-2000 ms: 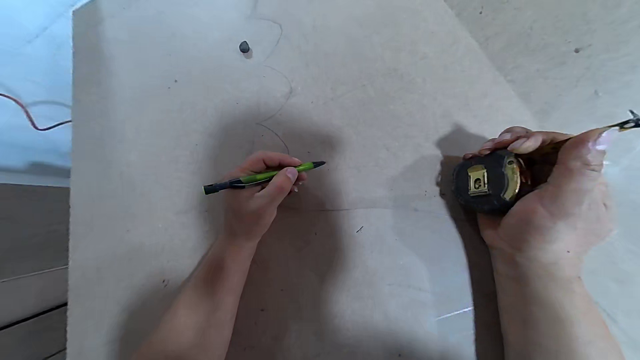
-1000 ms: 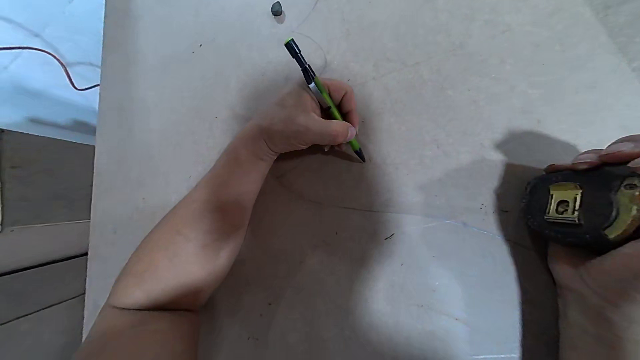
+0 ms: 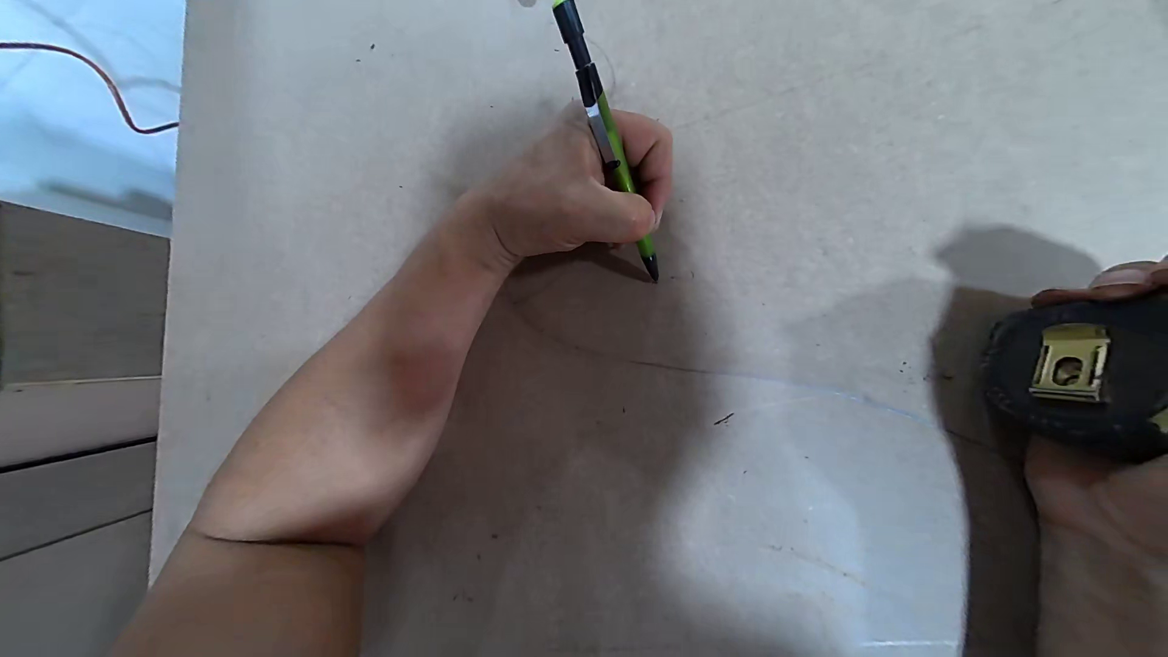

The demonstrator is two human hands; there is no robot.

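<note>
My left hand (image 3: 584, 187) grips a green and black mechanical pencil (image 3: 623, 178), its dark tip pointing down at a pale, flat board (image 3: 803, 182). A thin curved line (image 3: 675, 367) runs across the board below that hand and on toward the right. At the right edge, my right hand (image 3: 1095, 493) holds a black tape measure (image 3: 1068, 374) with a yellowish metal clip facing up. Part of the tape measure and of this hand lies outside the view. Whether the pencil tip touches the board, I cannot tell.
A red cord (image 3: 114, 87) curves over a bluish-white surface at the upper left. Below it, brownish-grey panels (image 3: 78, 420) with dark gaps lie beyond the board's left edge. Small dark marks dot the board, and shadows fall around both hands.
My left hand has turned the pencil from nearly level to steeply slanted, with its tip down. The view has shifted, and the tape measure now sits closer to the right edge.
</note>
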